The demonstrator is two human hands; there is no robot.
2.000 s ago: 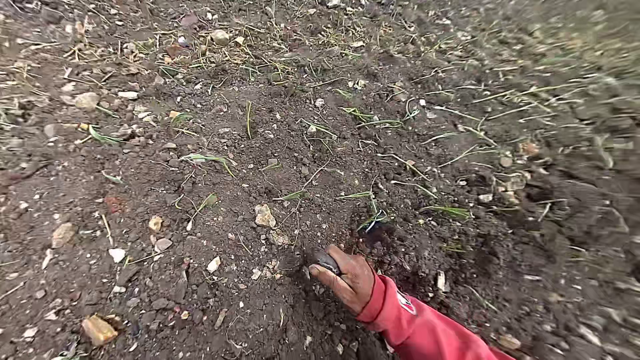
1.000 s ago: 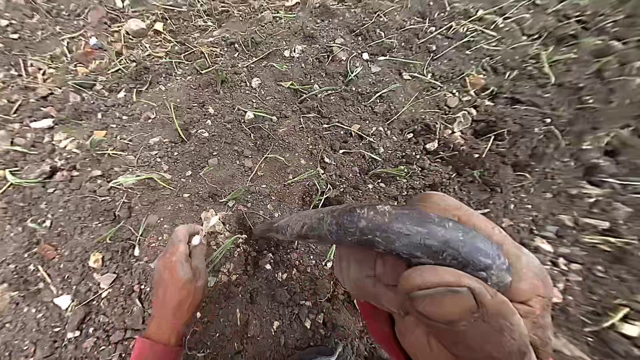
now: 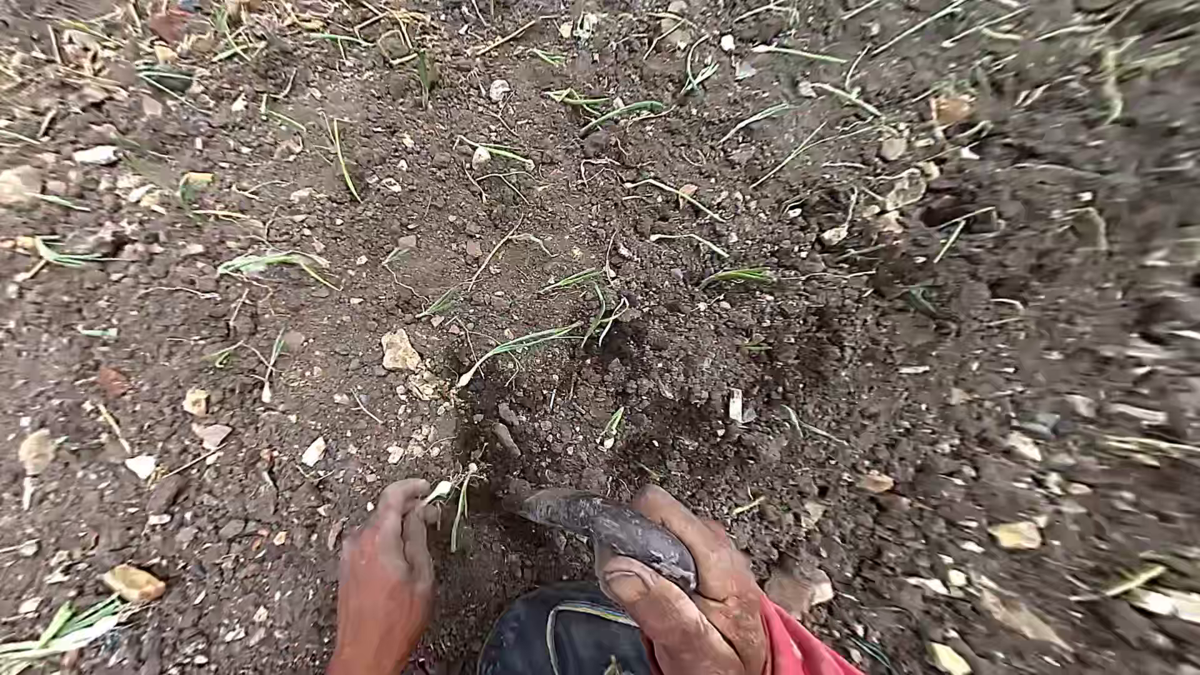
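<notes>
My right hand (image 3: 689, 586), in a red sleeve, grips a dark, curved, tapered digging tool (image 3: 614, 532); its tip points left and touches or nearly touches loose soil. My left hand (image 3: 389, 562) is low at the left of it, with its fingers together around the pale base of a small onion-like seedling (image 3: 459, 506), whose green leaves hang beside the fingertips. Just above lies another seedling (image 3: 520, 345) with a white base. More thin green seedlings (image 3: 741, 276) lie or stand in the brown soil farther up.
Stony brown soil (image 3: 525, 422) spreads all round. A dark rounded thing with a yellowish stripe (image 3: 572, 630), perhaps a shoe, is at the bottom edge. A bunch of green seedlings (image 3: 70, 633) lies bottom left. Pale stones (image 3: 400, 351) and dry stalks are scattered about.
My right hand with the tool has moved down from its raised place close to the camera, to near the soil. Two seconds ago my left hand was out of view.
</notes>
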